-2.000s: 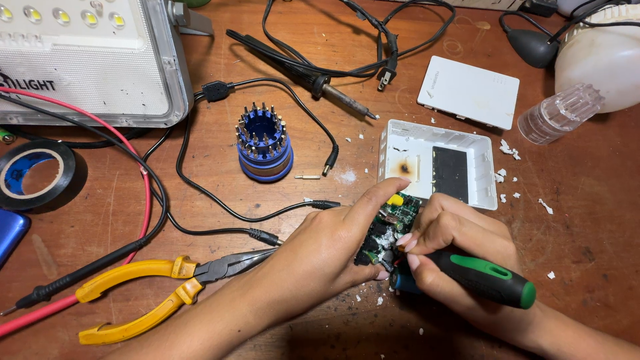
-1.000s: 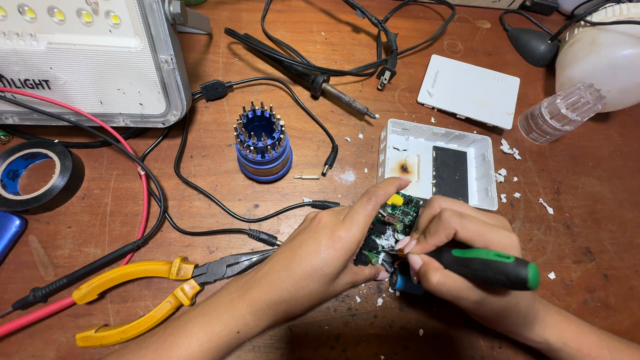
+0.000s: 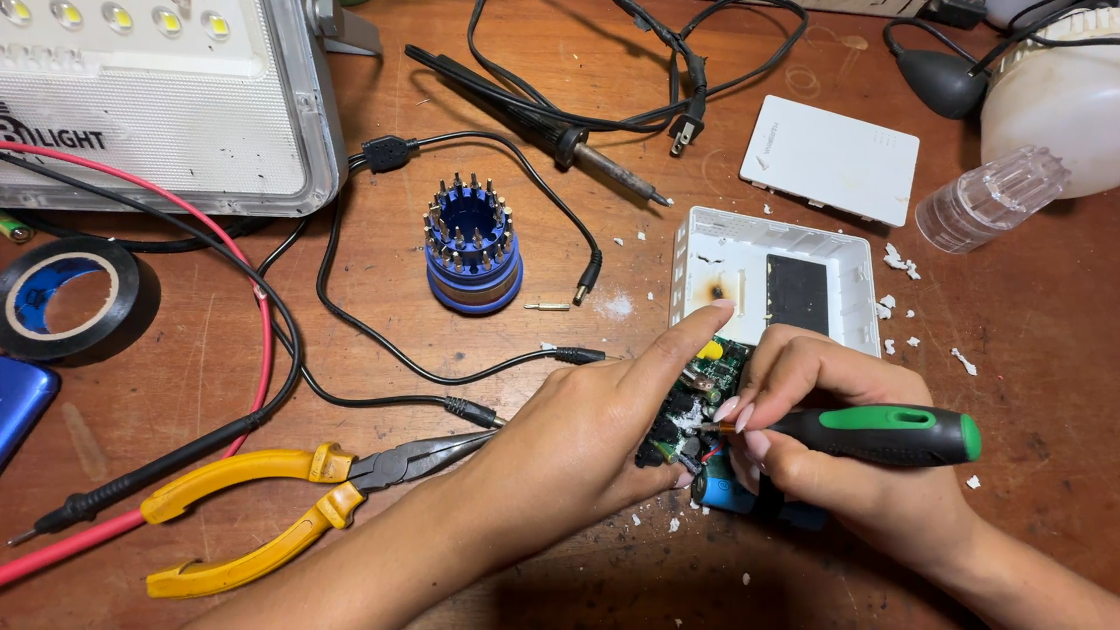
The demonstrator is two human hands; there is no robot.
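My left hand (image 3: 586,429) holds a green circuit board (image 3: 723,378) by its left side, thumb and fingers around its edge. In my right hand (image 3: 840,429) is a screwdriver with a black and green handle (image 3: 901,434); its tip meets white, crumbly material (image 3: 689,417) among the board's parts. A blue cylindrical cell (image 3: 723,492) lies at the board's lower edge, partly under my right hand. Behind the board sits an open white plastic housing (image 3: 862,297) with a brown scorch mark and a black pad. Its white cover (image 3: 836,162) rests farther back.
Yellow-handled long-nose pliers (image 3: 254,472) lie beside my left forearm. Around them are test probes (image 3: 96,503), black tape (image 3: 131,297) and barrel-plug cables (image 3: 420,372). Farther back stand a blue bit holder (image 3: 475,280), a soldering iron (image 3: 612,173), an LED floodlight (image 3: 175,114), a clear plastic cap (image 3: 989,201) and a bulb (image 3: 1054,105).
The screwdriver's handle has shifted and tilted slightly in my right hand. My left hand stays on the board in much the same place.
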